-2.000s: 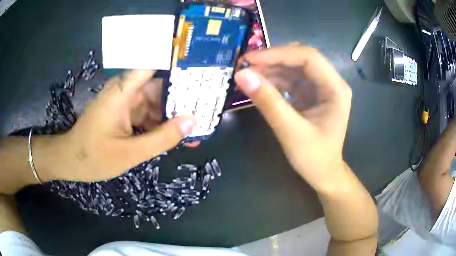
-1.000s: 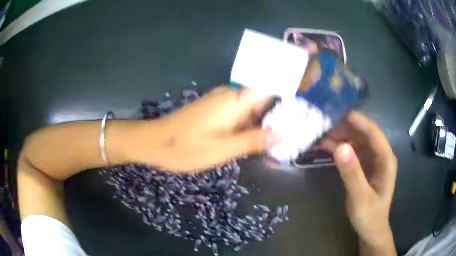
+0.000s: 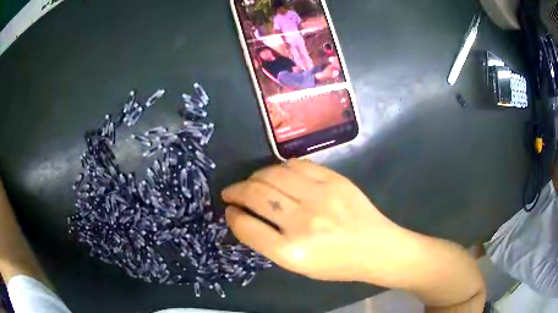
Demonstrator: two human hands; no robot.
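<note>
A large loose heap of small dark plastic inserts with clear glints [image 3: 147,208] lies on the dark tabletop at left and centre. My right hand [image 3: 300,220] is over the right edge of the heap, back of the hand up, fingers bent toward the inserts. Its fingertips are partly hidden, so I cannot tell whether it holds one. My left hand is out of the picture; only its forearm shows at the left edge. The handset is not in view.
A smartphone in a pale case [image 3: 300,79] lies flat above my right hand, showing a colourful video. At right lie white tweezers [image 3: 465,49], a small keypad handset [image 3: 509,87] and a black cable with an orange-yellow piece [image 3: 538,145]. A person's pale clothing shows at lower right.
The open handset and the white sheet have left the view with my left hand. My right hand has moved from the handset down to the heap. The whole smartphone screen now shows.
</note>
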